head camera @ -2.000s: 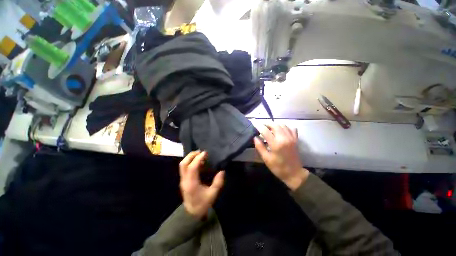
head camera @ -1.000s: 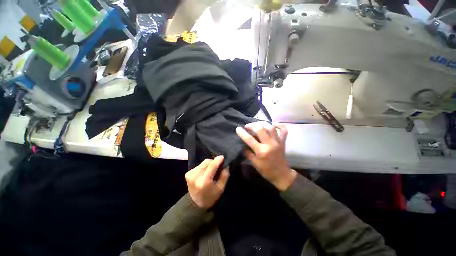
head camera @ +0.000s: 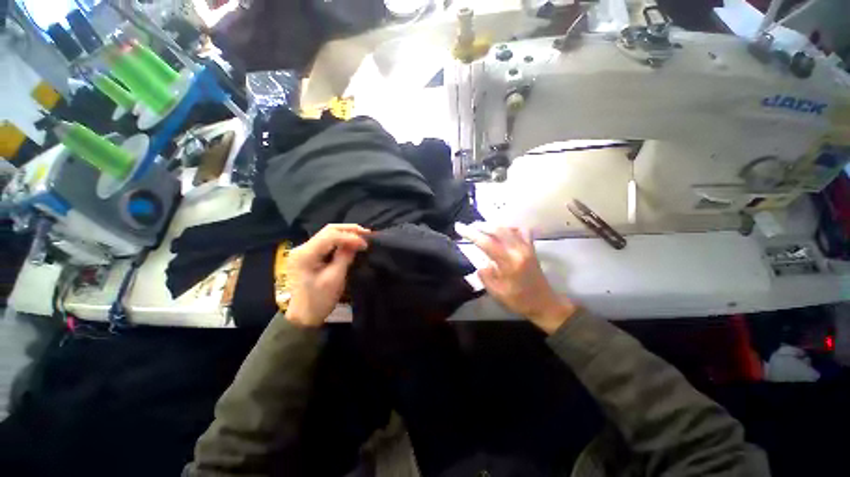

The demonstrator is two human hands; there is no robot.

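A dark grey garment (head camera: 349, 172) lies bunched on the white table, left of the needle area. Its near part hangs over the table's front edge between my hands. My left hand (head camera: 322, 273) pinches the cloth's upper left edge between thumb and fingers. My right hand (head camera: 508, 270) is at the cloth's right side with its fingers spread; whether the fingertips hold the cloth is unclear. The cream-white sewing machine (head camera: 578, 102) with blue "JACK" lettering stands behind. Its presser foot area (head camera: 486, 170) is just right of the cloth heap.
Thread snips (head camera: 596, 224) lie on the machine bed, with a white rod (head camera: 632, 197) upright beside them. Green thread cones (head camera: 98, 149) stand on a grey-blue machine (head camera: 121, 200) at left. Yellow printed strip (head camera: 282, 270) shows under black cloth. A red crate (head camera: 741, 349) is under the table at right.
My left hand has moved up and left, lifting the cloth's edge. The cloth's near part now spreads open and darker between my hands. My right hand has shifted slightly right and its fingers have opened.
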